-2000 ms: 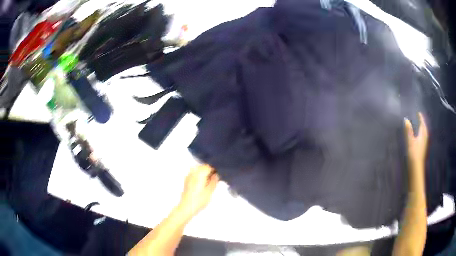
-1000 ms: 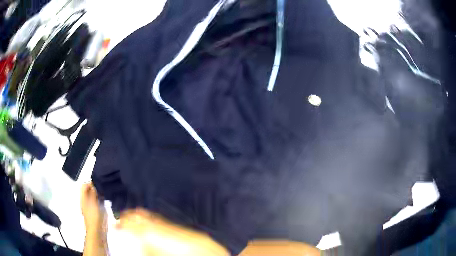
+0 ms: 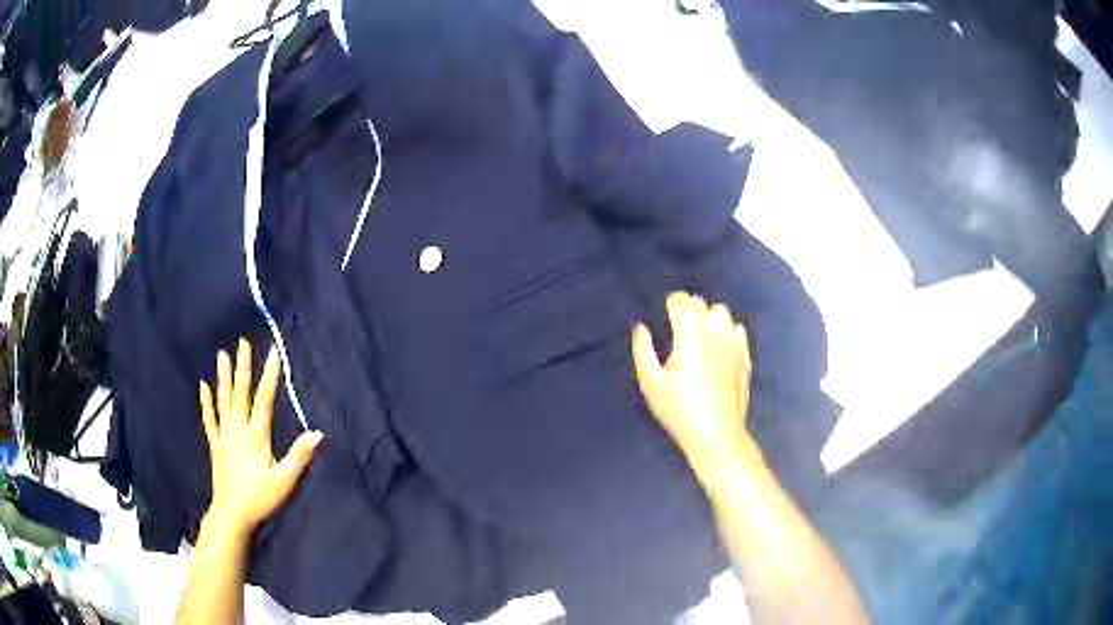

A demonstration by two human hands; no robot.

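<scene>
A large dark navy garment (image 3: pixel 488 427) lies spread over the white table. Long narrow white strips (image 3: pixel 255 208) hang down its front on the left, and a small round white dot (image 3: pixel 430 259) sits near its upper middle. A pocket-like seam shows beside my right hand. My left hand (image 3: pixel 248 452) lies on the garment's left part, fingers spread, thumb at the lower end of a strip. My right hand (image 3: pixel 699 366) rests on the garment's right part, fingers a little bent and apart, holding nothing visible.
Another dark garment (image 3: pixel 879 134) lies at the right and hangs over the table edge (image 3: pixel 940 366). At the far left are dark hanger-like items (image 3: pixel 61 354), a dark blue cylindrical object (image 3: pixel 55 509) and blurred clutter.
The view has shifted right, and the garment, strips and dot now appear further left. My hands, low and blurred before, now lie flat and apart on the garment.
</scene>
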